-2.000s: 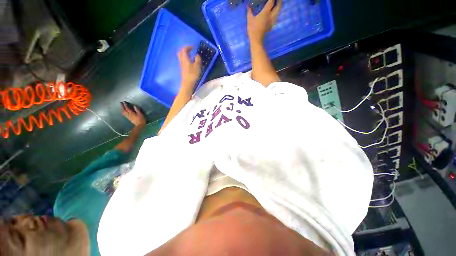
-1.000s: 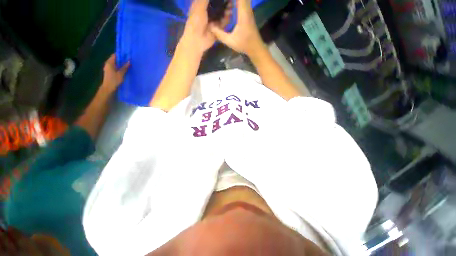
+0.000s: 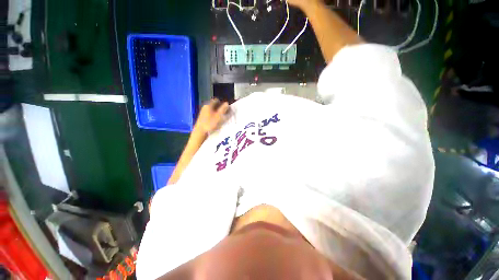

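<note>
My left hand (image 3: pixel 213 114) is at the front left corner of the black test fixture (image 3: pixel 219 71), beside a dark square patch. Its fingers are bent and blurred, and I cannot tell if it holds anything. My right hand (image 3: pixel 300 3) reaches to the fixture's far side, cut off by the top edge, with its fingers hidden. White cables (image 3: pixel 235 31) run from the pale green port panel (image 3: pixel 260 54) toward the far-side sockets (image 3: pixel 241 4). A blue tray (image 3: pixel 176 82) left of the fixture holds rows of small black units (image 3: pixel 144 71) along its left side.
Part of a second blue tray (image 3: pixel 163 175) shows beside my left forearm. An orange coiled hose (image 3: pixel 121 269) is at the lower left. A pale strip (image 3: pixel 85 98) crosses the dark green surface. Yellow-black tape (image 3: pixel 442 71) runs along the right.
My view has swung from the trays to the fixture. My hands, close together over a tray one second ago, are now apart. The other person is out of view.
</note>
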